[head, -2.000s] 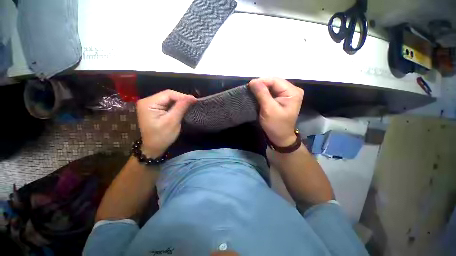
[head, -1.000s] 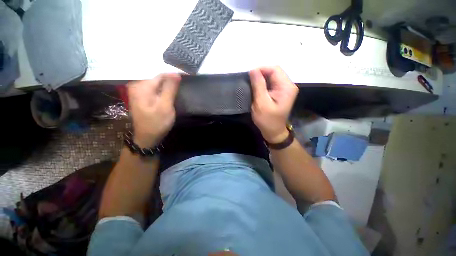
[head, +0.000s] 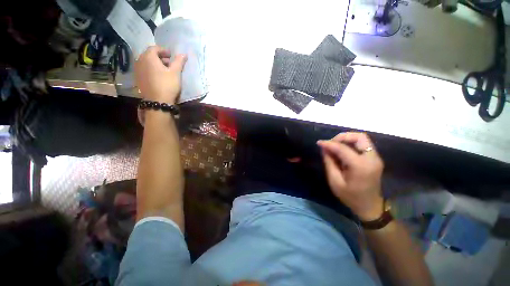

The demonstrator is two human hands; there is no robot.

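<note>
The stack of pale grey-blue unturned flaps lies at the left of the tabletop. My left hand is over its left side, fingers bent and thumb on or just above the top piece; whether it grips a piece is unclear. Two dark grey textured turned flaps lie crossed on the white table. My right hand is in front of the table edge, over my lap, with thumb and fingertips together and nothing visible in it.
Black-handled shears lie on the machine bed at the right. The sewing machine's needle area is lit at the top. A white paper slip and a tools heap are far left. A light blue box is lower right.
The flap held between both hands now lies across the other one on the table. My left hand has moved left to the stack, my right hand down and right. The view has turned left.
</note>
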